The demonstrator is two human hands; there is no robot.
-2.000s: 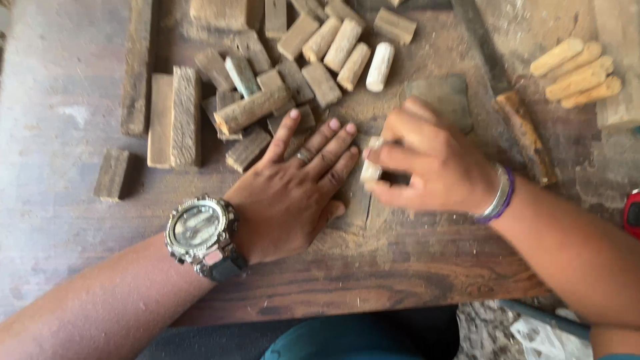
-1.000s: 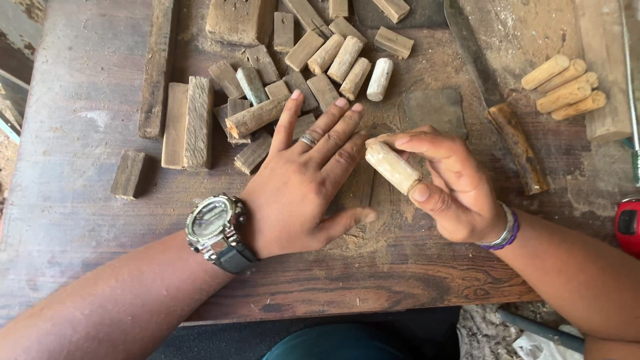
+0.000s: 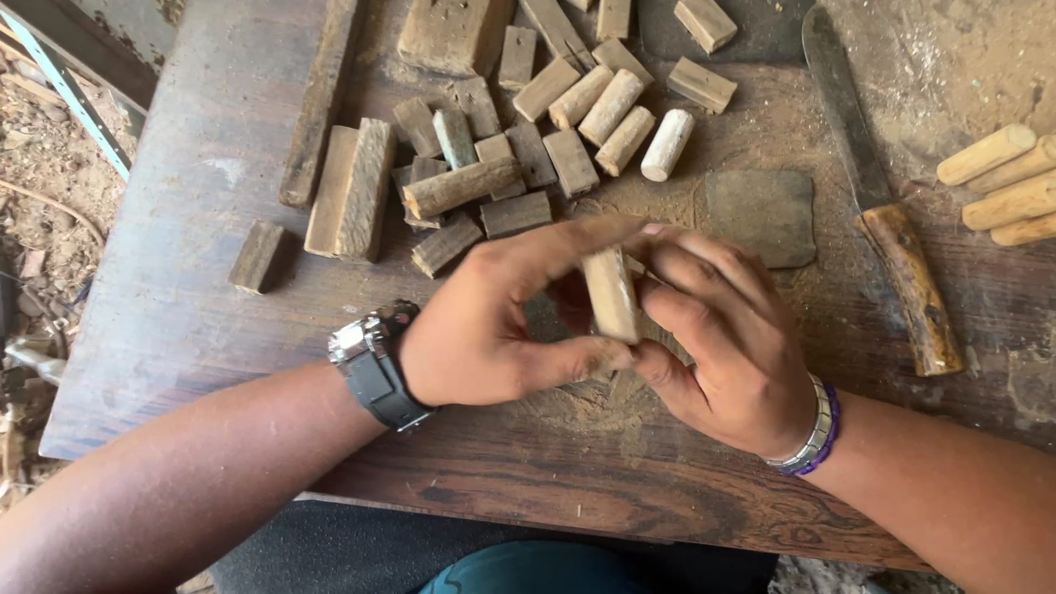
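A short, pale wooden piece [image 3: 612, 295] is held upright-tilted between both hands, above the wooden table [image 3: 495, 462]. My left hand [image 3: 503, 330], with a watch on its wrist, touches the piece's lower end with its thumb; its fingers curve over the top. My right hand [image 3: 726, 330] grips the piece from the right, its thumb at the lower end. The fingertips overlap at the top, so part of the piece is hidden. Sawdust lies on the table under the hands. Just beyond them is a dark square of sandpaper-like sheet [image 3: 761, 216].
Cut wooden blocks [image 3: 516, 214] and rounded pegs [image 3: 610, 107] lie beyond my hands. A wooden-handled knife [image 3: 912, 289] rests at the right, beside several smooth wooden pegs [image 3: 1011, 198]. Longer wooden strips [image 3: 320, 99] lie at the left, near a small lone block [image 3: 257, 256].
My left hand, flat on the table before, has lifted and closed in around the wooden piece. My right hand still holds the piece, now turned more upright.
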